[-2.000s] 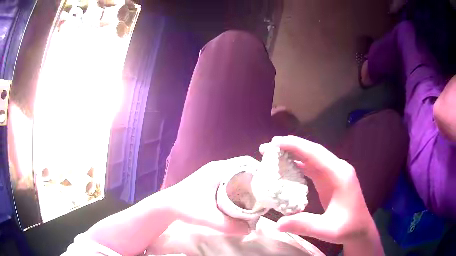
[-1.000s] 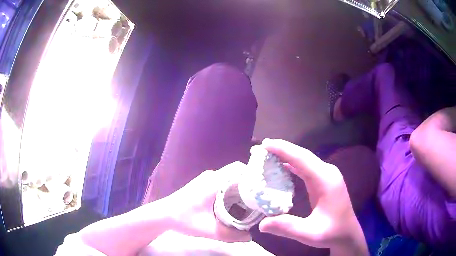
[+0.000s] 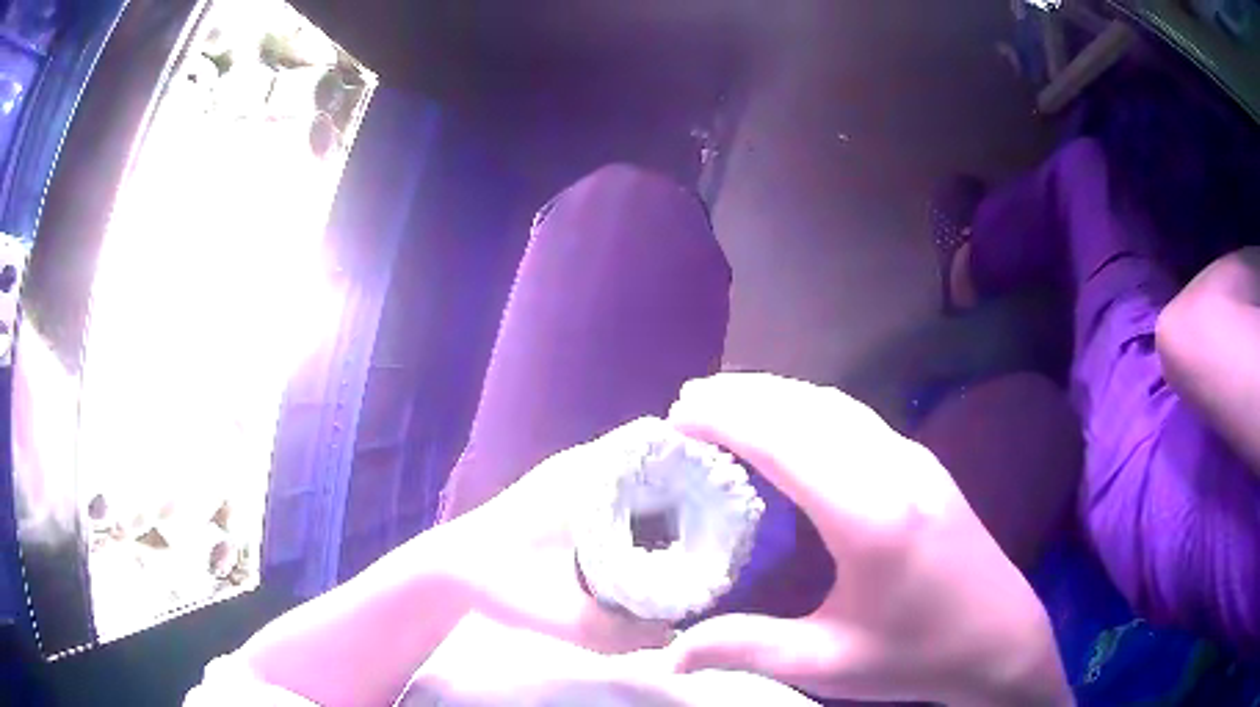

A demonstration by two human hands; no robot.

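A whitish hollow workpiece with a knobbly, scalloped rim [image 3: 712, 518] faces the camera above my lap. A dark squarish hole shows in its middle. My left hand [image 3: 532, 553] is wrapped around its left and lower side; its fingertips are hidden. My right hand [image 3: 871, 518] is curved at the right of the piece, with fingertips at its upper edge and thumb at its lower edge. A dark gap shows between the piece and the right palm. The smooth tube seen before is mostly hidden behind the knobbly ring.
A glaring lit tray [image 3: 194, 332] with small pale pieces at its ends stands at left, beside a blue-violet crate [image 3: 325, 456]. My knee [image 3: 622, 263] is in the middle. Another person's purple-clothed leg [image 3: 1126, 414] and bare forearm are at right. A blue thing [image 3: 1133, 649] lies lower right.
The knobbly piece has moved left onto the ring end held by my left hand and has turned its hole towards the camera. My right hand has moved with it. The view has shifted slightly.
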